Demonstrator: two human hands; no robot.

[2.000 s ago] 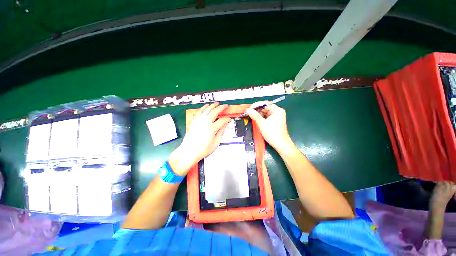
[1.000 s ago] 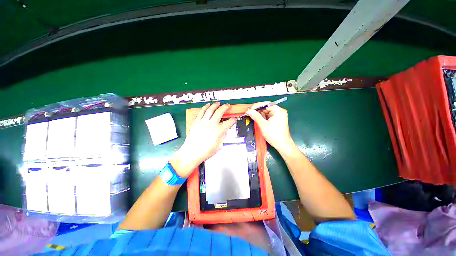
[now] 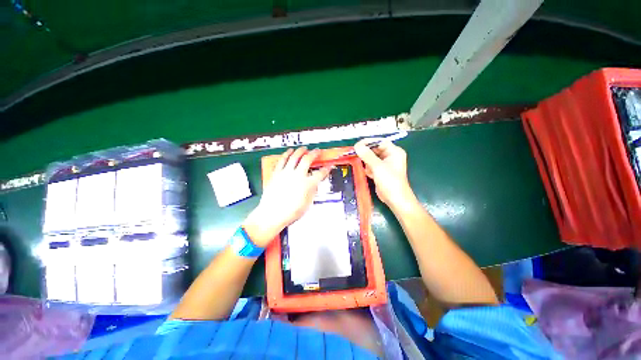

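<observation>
An open tablet (image 3: 358, 239) lies in a red-orange foam frame (image 3: 327, 302) in front of me. A flat white battery (image 3: 320, 242) sits on its lower part. My left hand (image 3: 287, 193), with a blue wrist strap, rests over the tablet's upper left, fingers on the frame's top edge and near the board area. My right hand (image 3: 385, 172) is at the frame's upper right corner and holds thin tweezers (image 3: 385, 139), their back end pointing up and right. The tweezers' tips and the spot between the fingertips are too small to make out.
A clear blister tray (image 3: 116, 235) with two rows of white batteries stands at the left. A white square (image 3: 229, 184) lies between tray and frame. A stack of red foam frames (image 3: 583, 165) stands at the right. A white post (image 3: 471, 63) rises behind the bench. Pink cloth shows at both lower corners.
My right hand and the tweezers have shifted slightly, with the fingers now a little off the board's top edge. My left hand stays nearly in place. The other person's hand at the right is gone from view.
</observation>
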